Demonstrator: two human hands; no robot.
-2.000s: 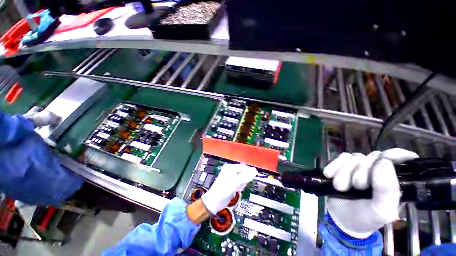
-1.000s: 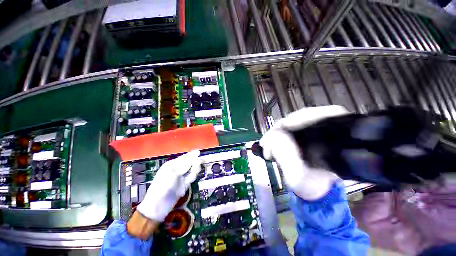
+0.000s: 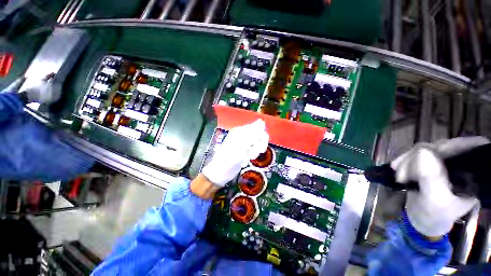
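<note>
The power board with toroids (image 3: 269,210) lies nearest me in its metal chassis tray (image 3: 347,221). The red-orange insulating sheet (image 3: 296,133) stands between it and the second power board (image 3: 293,81) behind. My left hand (image 3: 237,152), gloved in white, is over the board's upper left corner with its fingertips together at the sheet's lower edge; whether they hold something small cannot be told. My right hand (image 3: 430,183), gloved and blurred, grips the black electric screwdriver (image 3: 463,170) right of the tray. Its nose points left, near the flange and off the board.
Another board (image 3: 129,99) lies on a green pallet (image 3: 194,59) to the left. Beyond it a coworker's blue sleeve (image 3: 37,145) and gloved hand are at a silver metal box (image 3: 56,56). Conveyor rollers (image 3: 430,32) run at the back right.
The view has swung left and shifted. My right hand and the screwdriver are farther from the board than before. My left hand has moved left to the sheet's left part.
</note>
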